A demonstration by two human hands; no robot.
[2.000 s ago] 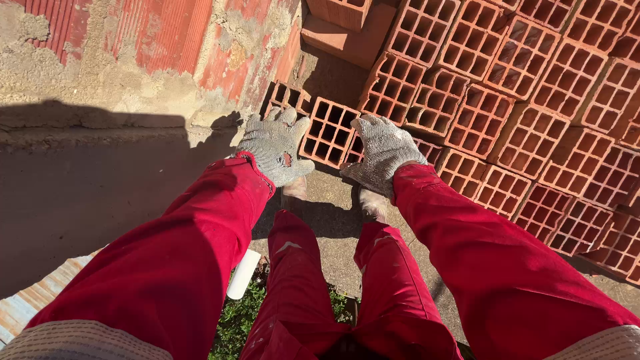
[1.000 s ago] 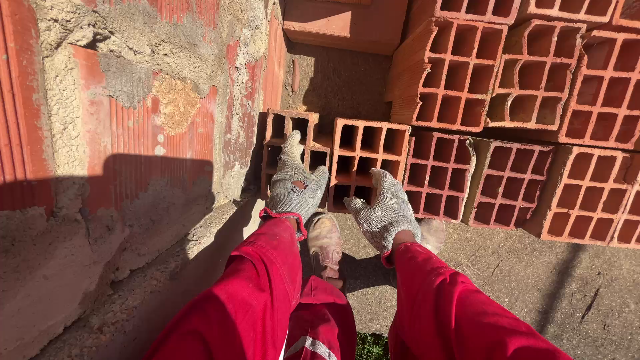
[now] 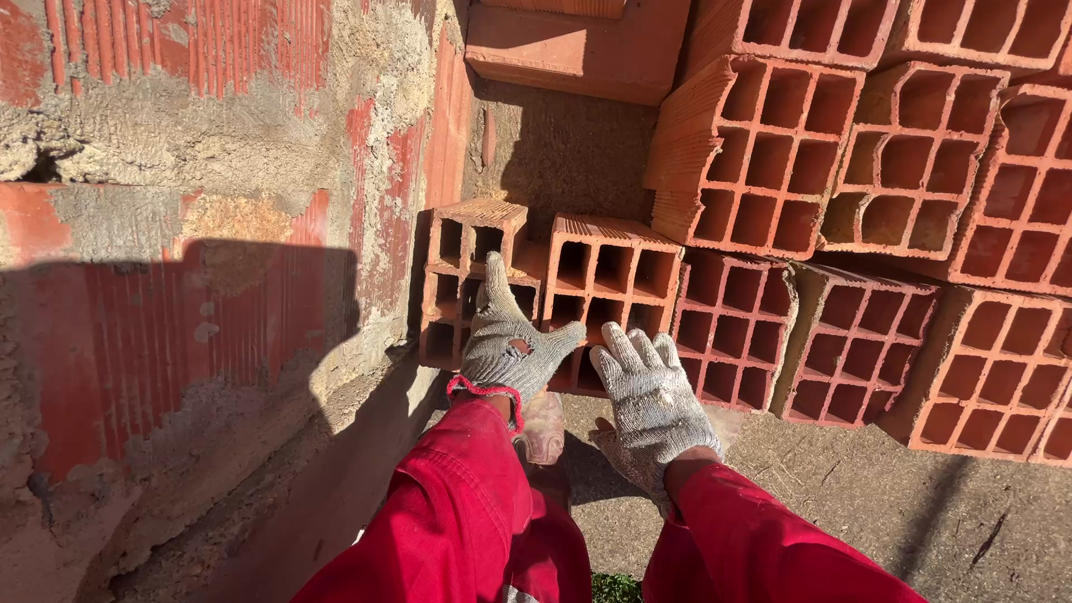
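Observation:
My left hand (image 3: pixel 517 343), in a worn grey knit glove with a hole on its back, reaches over the front of a broken hollow clay brick (image 3: pixel 448 289) beside the wall. Its fingers are spread, with the thumb toward the right. My right hand (image 3: pixel 653 394), gloved likewise, has its fingertips at the lower front of the adjoining hollow clay brick (image 3: pixel 615 268). Neither hand is closed around a brick; whether the fingertips touch is hard to tell. A dark red hollow brick (image 3: pixel 734 327) stands just to the right in the same row.
Stacked hollow bricks (image 3: pixel 779 159) rise at the right. A rough brick and mortar wall (image 3: pixel 193 218) runs along the left. Another clay brick (image 3: pixel 578 50) lies behind, across a shaded gap. My boot (image 3: pixel 543 427) is on the concrete ground (image 3: pixel 804 469) below my hands.
The view has come closer to the bricks by the wall. Since a second ago, my right hand has turned with its back up and its fingers pointing at the brick front.

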